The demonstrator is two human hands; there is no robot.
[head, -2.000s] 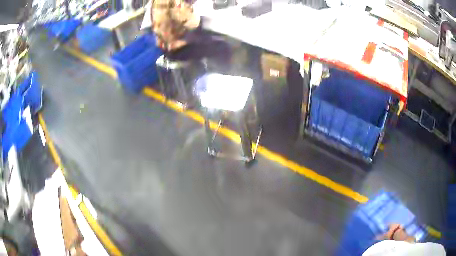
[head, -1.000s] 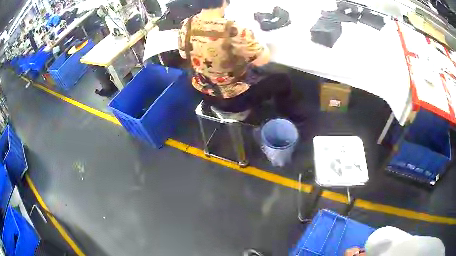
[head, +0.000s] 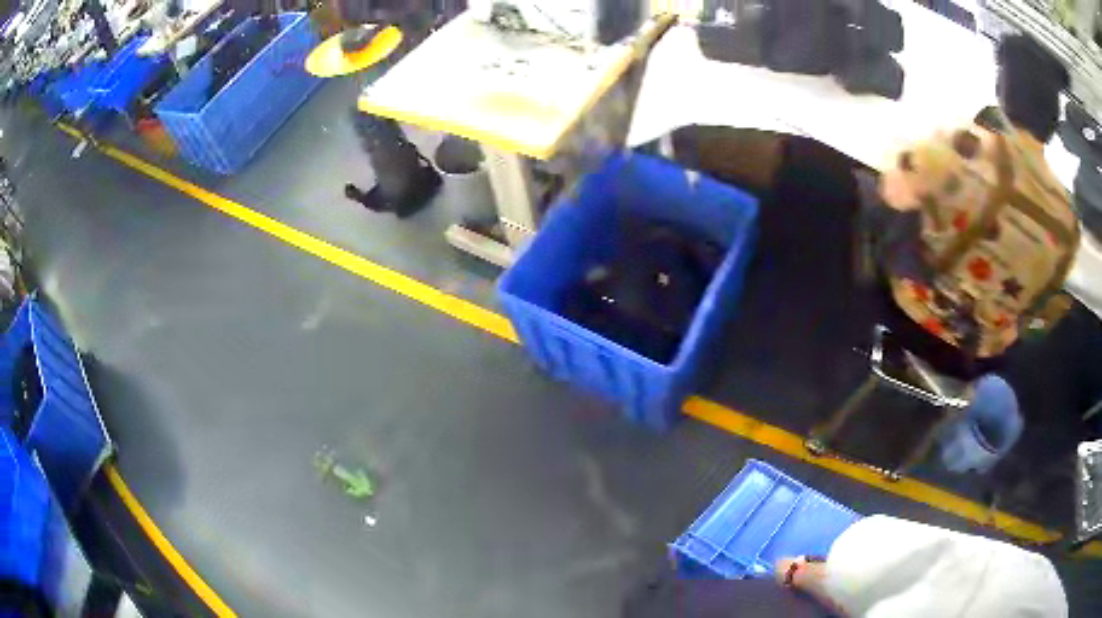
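A blue plastic bin (head: 761, 517) is at the lower right, tilted, with its ribbed face showing. My right hand (head: 800, 572) is at the bin's near edge and grips it, small in the picture. A loose white sleeve covers the arm, and something reddish shows at the hand. The fingers are partly hidden. Dark cloth (head: 713, 598) lies below the bin at the bottom edge; I cannot tell whether it is clothing or a piece. My left hand is out of the picture.
A deep blue bin (head: 592, 359) with black pieces stands ahead on the yellow line (head: 411, 287). A seated person (head: 985, 248) is at the right, beside a stool (head: 888, 410) and pale blue bucket (head: 985, 425). A worktable (head: 483, 91) stands behind. More blue bins (head: 73, 398) line the left.
The view has moved along the aisle and turned left. The seated person has shifted to the right, and the deep bin is nearer. My right hand stays at the carried blue bin.
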